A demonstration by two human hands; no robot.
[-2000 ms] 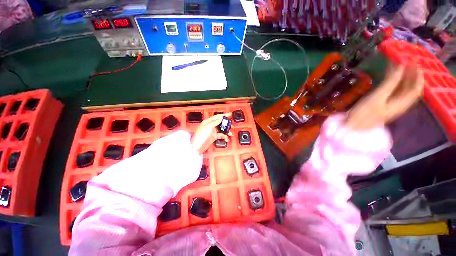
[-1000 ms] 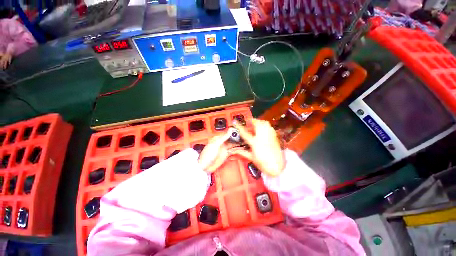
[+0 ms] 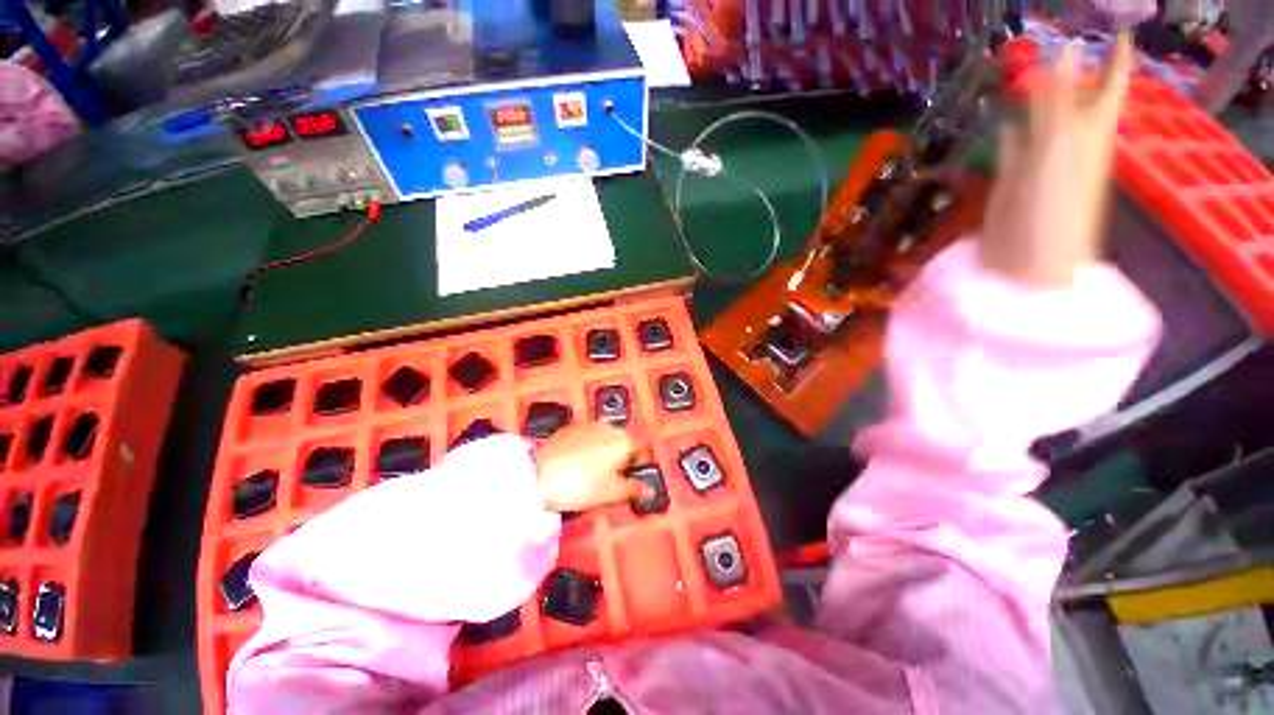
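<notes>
The red-orange foam tray [image 3: 657,564] lies in front of me, with dark watch bodies in many pockets. Those in the right columns show grey backs with round centres. My left hand [image 3: 590,468] reaches over the tray, its fingertips on a watch body [image 3: 648,489] at a pocket in the second column from the right. My right hand [image 3: 1051,168] is raised and blurred above the far right end of the orange-brown clamp fixture [image 3: 810,398]; its grip is unclear. A dark, shiny square part [image 3: 789,344] sits at the fixture's near end.
A blue control box [image 3: 503,133] and power supply [image 3: 310,165] stand at the back. A pen [image 3: 510,212] lies on a white paper sheet [image 3: 580,252]. More foam trays stand left [image 3: 119,517] and right [image 3: 1188,175]. A thin pale loop [image 3: 775,210] runs beside the fixture.
My hands have parted from over the tray. The left moved down to a lower pocket with a watch body; the right rose to the far right, over the fixture and monitor.
</notes>
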